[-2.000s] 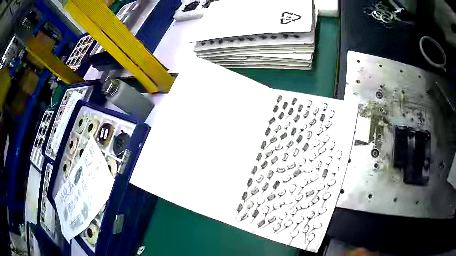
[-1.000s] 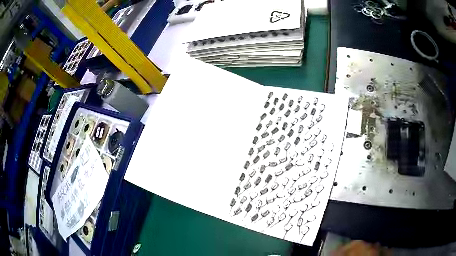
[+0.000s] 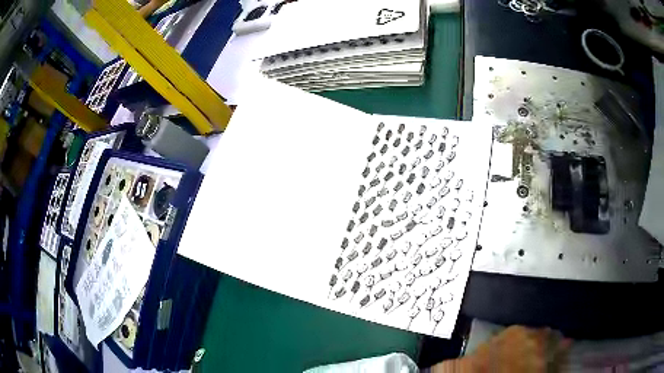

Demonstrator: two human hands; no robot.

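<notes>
A white foam tray [image 3: 269, 189] lies tilted in the middle. Its left half is blank. Its right half holds slanted rows of small dark and silvery parts [image 3: 393, 222]. My right hand [image 3: 513, 353] is blurred at the bottom edge, right of the tray's lower corner, with a grey sleeve to its right. Its fingers are unclear, and I cannot tell if it holds anything. My left hand is not identifiable in view. A pale crumpled thing [image 3: 368, 364], cloth or sleeve, is cut off at the bottom edge.
A stained metal plate [image 3: 539, 248] with a black fixture [image 3: 580, 191] lies right of the tray. Stacked foam trays [image 3: 346, 69] stand behind on the green mat [image 3: 255, 320]. Blue parts trays [image 3: 191, 211], a paper [image 3: 116, 277] and yellow posts [image 3: 156, 62] are left. A white ring [image 3: 603, 49] is upper right.
The view has shifted, so the tray and plate sit further up and left. My right hand has come further into view at the bottom. The pale thing has appeared at the bottom edge.
</notes>
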